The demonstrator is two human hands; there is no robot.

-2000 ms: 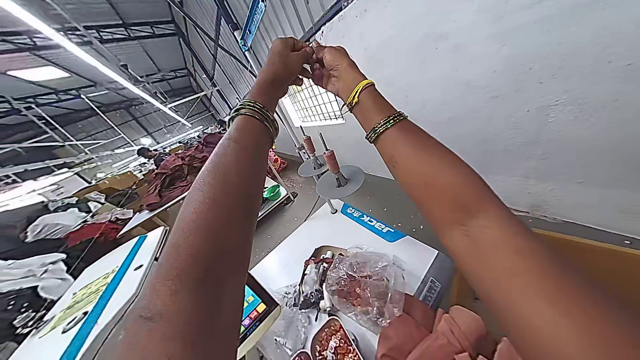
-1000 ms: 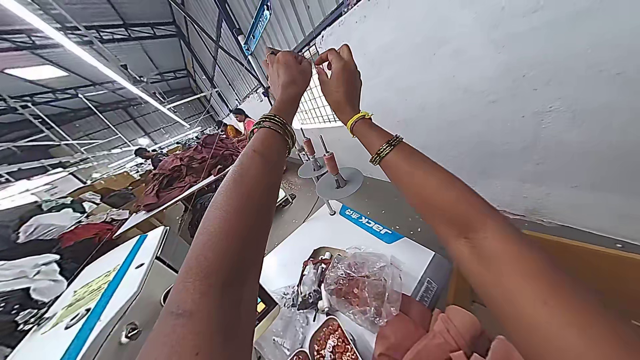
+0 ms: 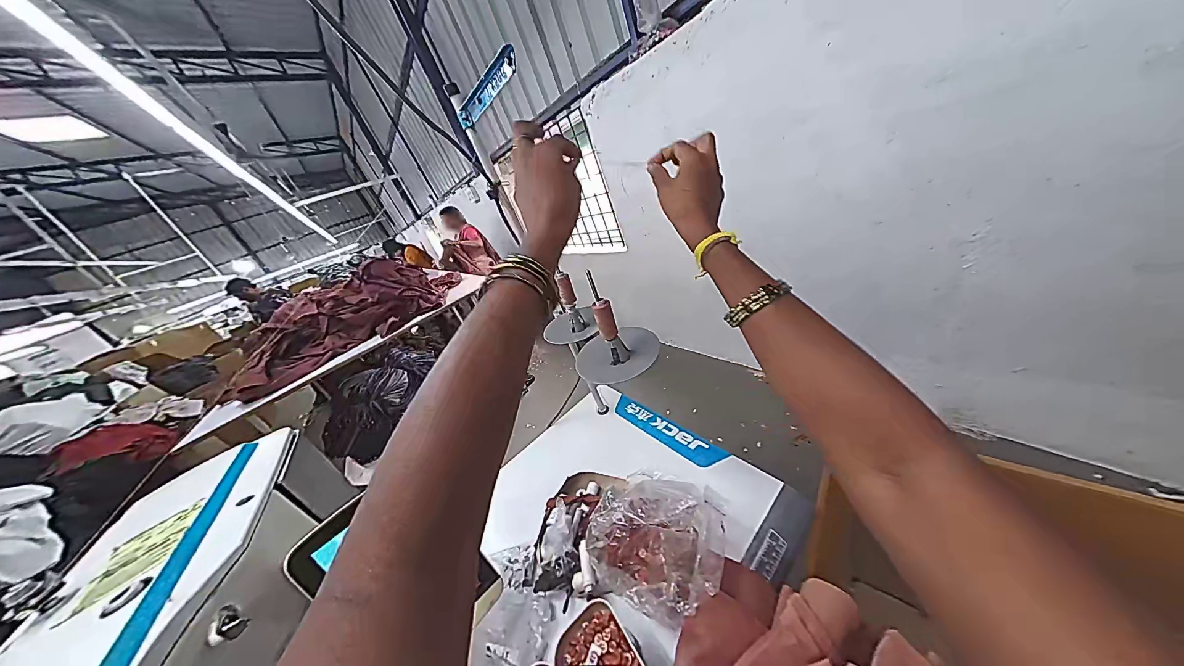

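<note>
Both my hands are raised in front of a white wall. My left hand has its fingers pinched near the barred window. To its right, my right hand pinches thumb and index finger together. A faint thin line, apparently a thread, runs between the two hands. Below them, a pinkish thread cone stands on a grey disc holder, with a second cone behind it. Under these is a white Jack sewing machine, bearing a clear plastic bag and a tray of small reddish buttons.
Pink fabric lies at the machine's near edge, beside a brown carton. A white machine housing stands at lower left. Beyond it, maroon garments are heaped on a long table, with several people farther back.
My hands were together two seconds ago, then slightly apart; now a wide gap separates them. The right hand has moved right, away from the left.
</note>
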